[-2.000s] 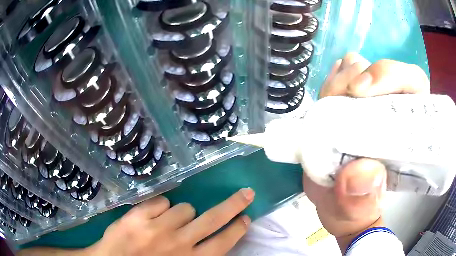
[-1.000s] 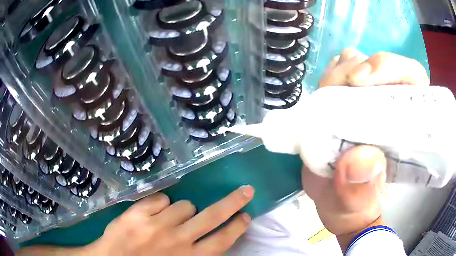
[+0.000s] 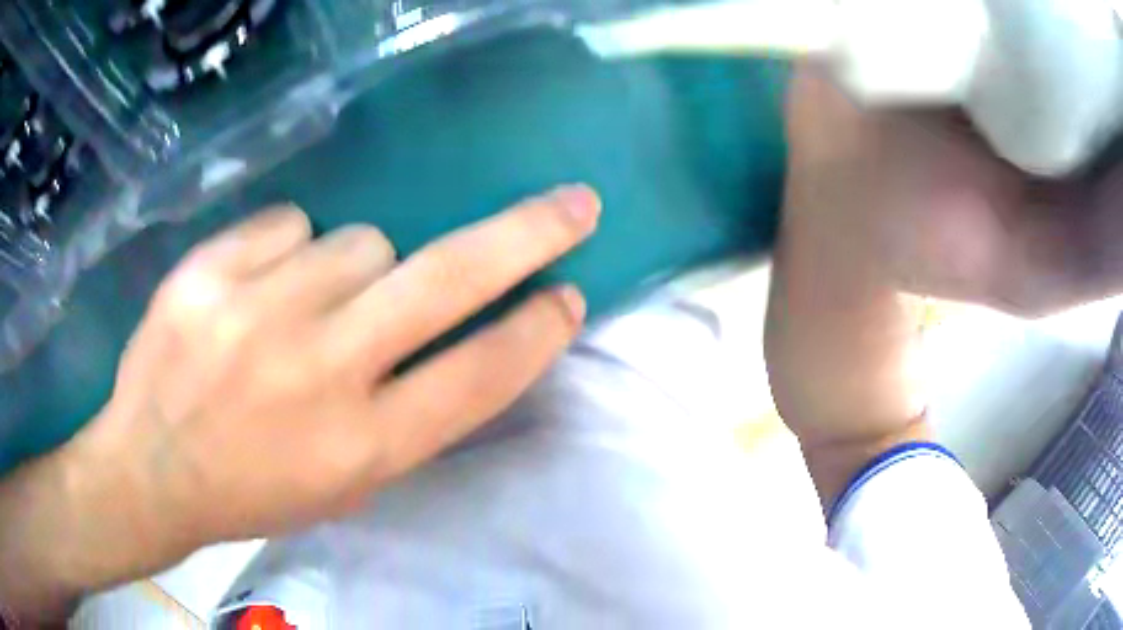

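My right hand [image 3: 961, 209], blurred at the upper right, is closed around the white squeeze bottle [image 3: 1047, 80], which is cut off by the top and right edges. The bottle's pale nozzle [image 3: 702, 31] points left, its tip over the teal mat near the tray's edge. The clear blister tray [image 3: 234, 154] shows only along the top left, with blurred glossy black parts [image 3: 203, 37] in it. My left hand [image 3: 308, 357] is empty beside the tray's near edge, two fingers stretched apart and the others curled.
The teal-green mat [image 3: 493, 135] lies under the tray and my left hand. A white garment [image 3: 591, 455] with a blue-edged cuff fills the bottom middle. A red spot [image 3: 261, 618] shows on it at the bottom left. A grey ribbed object [image 3: 1084, 455] stands at the lower right edge.
The view has shifted, so the tray, bottle and hands sit higher in the picture, and most of the tray is out of view. The nozzle tip no longer meets a black part.
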